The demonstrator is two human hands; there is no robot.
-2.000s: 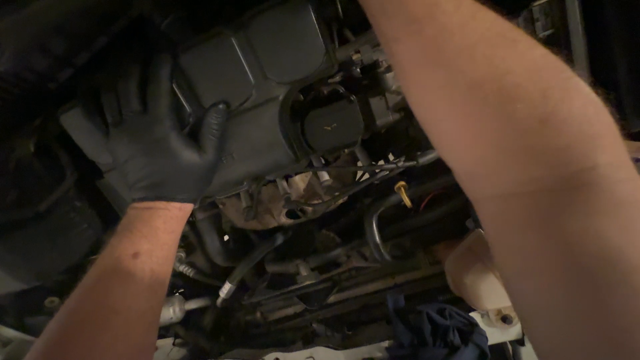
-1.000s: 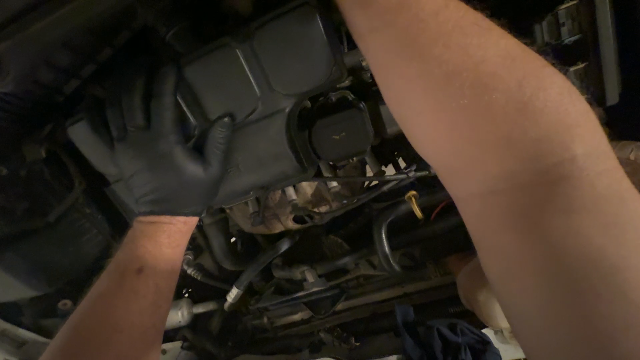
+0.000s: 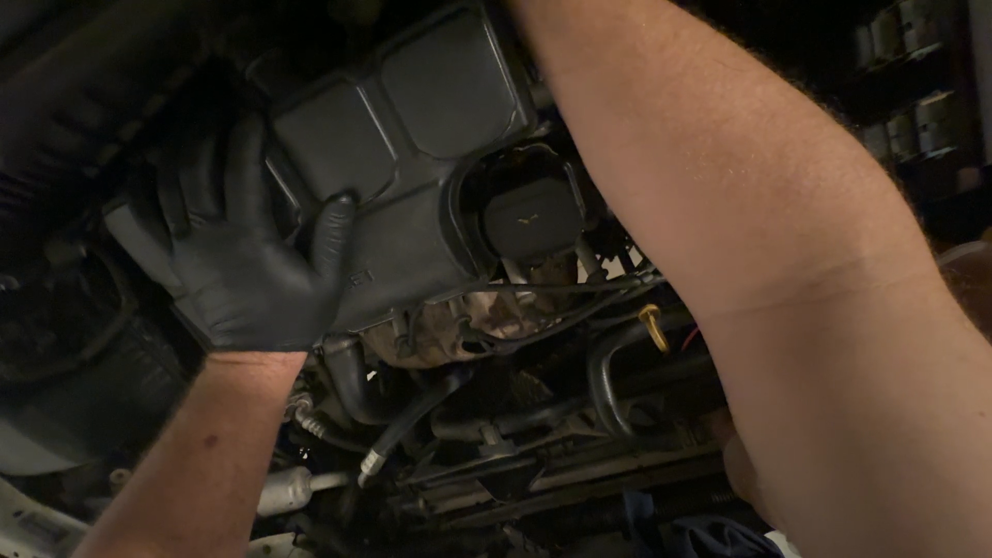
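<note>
My left hand (image 3: 248, 248), in a black glove, lies spread with its palm down on the left part of a black plastic engine cover (image 3: 395, 240). Its thumb points up and away from the fingers, and nothing is gripped. My right forearm reaches up across the right side, and the right hand lies beyond the top edge, out of sight. A round black cap-like part (image 3: 535, 221) sits in the cover's cutout, near the middle. Below the cover, a rusty metal heat shield (image 3: 422, 333) shows behind thin cables.
A yellow dipstick handle (image 3: 655, 327) stands beside a curved black hose (image 3: 604, 387). A silver metal canister (image 3: 285, 491) is at the lower left, and dark blue cloth (image 3: 721, 537) at the bottom right. Part of a person's arm seems to show behind my right forearm.
The left hand stays spread on the engine cover. My right forearm still reaches past the top edge. The view has shifted slightly.
</note>
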